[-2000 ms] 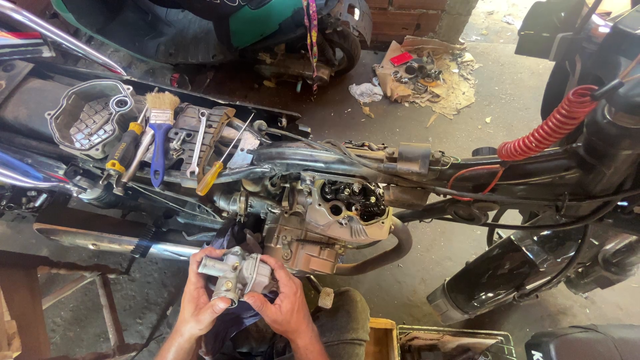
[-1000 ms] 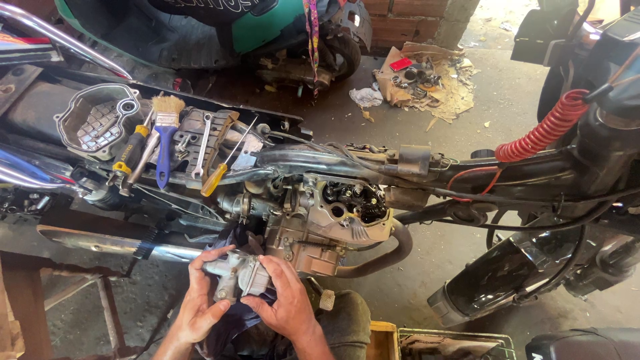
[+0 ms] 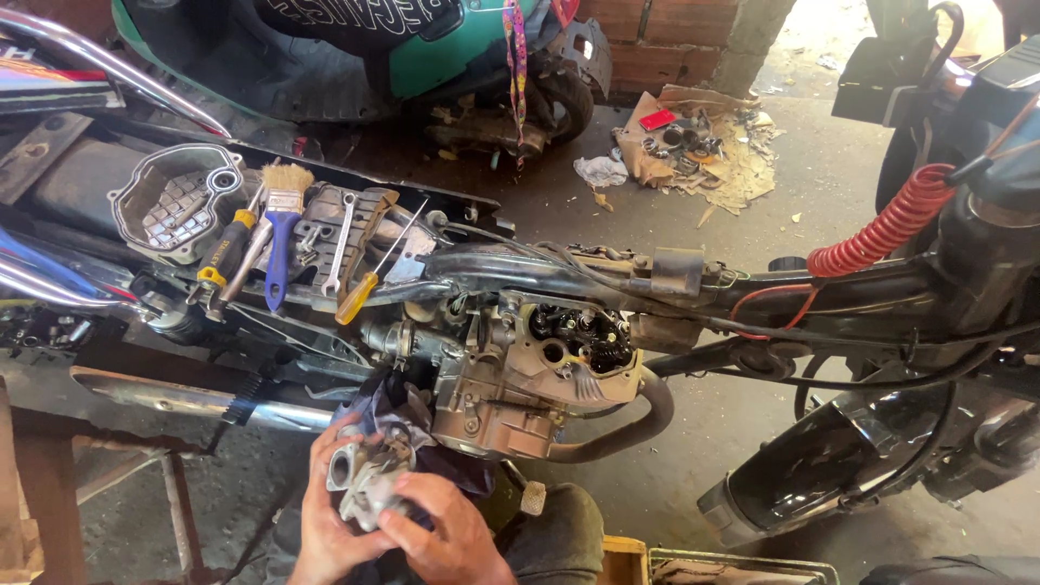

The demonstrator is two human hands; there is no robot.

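A metal carburetor point(image 3: 370, 479) is held between both hands at the lower middle, its round flanged opening facing up and left. My left hand point(image 3: 325, 508) wraps its left side and underside. My right hand point(image 3: 439, 520) has its fingers on the right side of the body. Just up and right of the hands lies the motorcycle engine point(image 3: 504, 406), with its open cylinder head point(image 3: 581, 341) showing dark, oily valve parts. Dark cloth point(image 3: 378, 406) sits between the carburetor and the engine.
On the frame rest an engine cover point(image 3: 175, 203), a blue-handled paintbrush point(image 3: 280, 236), a wrench point(image 3: 340, 244), a yellow-handled screwdriver point(image 3: 357, 296) and a black-and-yellow tool point(image 3: 226, 252). Beyond are a green scooter point(image 3: 422, 61) and cardboard with parts point(image 3: 691, 150). A wooden box point(image 3: 624, 561) stands at the bottom.
Both hands have turned the carburetor, so its round flanged opening now shows at the left. The fingers of the right hand have shifted on its body.
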